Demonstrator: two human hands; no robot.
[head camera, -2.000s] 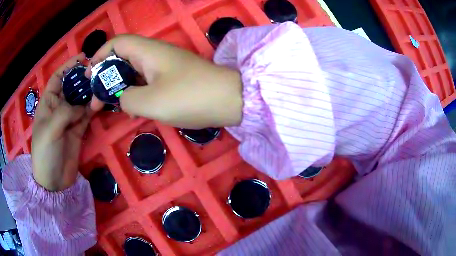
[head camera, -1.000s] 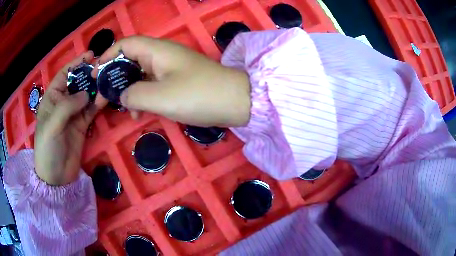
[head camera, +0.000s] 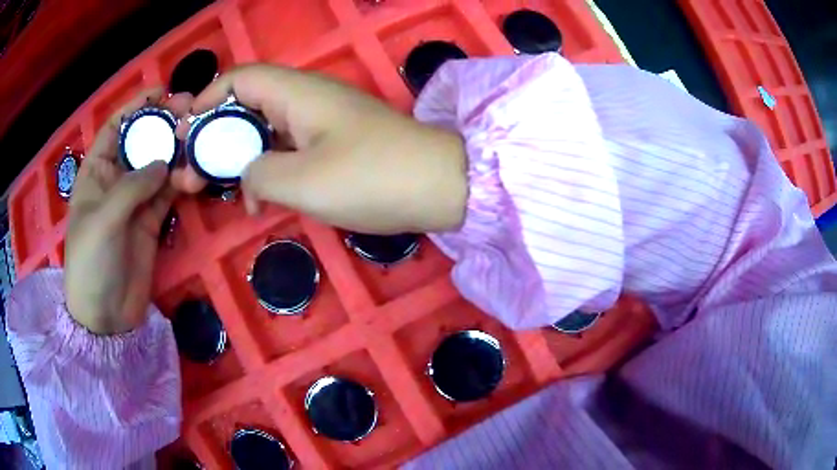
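My left hand (head camera: 115, 216) holds a round smartwatch (head camera: 150, 141) at the upper left, its thumb at the lower edge of the glass. My right hand (head camera: 321, 156) holds another round smartwatch (head camera: 228, 147) beside it, thumb at its lower right edge. Both displays are lit plain white with dark rims. The watches are held side by side above the red-orange tray (head camera: 353, 326). In the tray's square pockets lie several round watches with dark glass, such as one near the middle (head camera: 284, 276) and one lower right of it (head camera: 466, 365). My right sleeve hides part of the tray.
A second red-orange tray (head camera: 754, 78) stands at the upper right with a small pale item (head camera: 766, 96) on it. A round watch with a paler face (head camera: 67, 173) lies in a pocket at the far left. Darker red trays (head camera: 55, 55) show at the upper left.
Both held displays have gone from dark with small text to plain white; two seconds ago the right one showed a QR code. The hands have barely moved.
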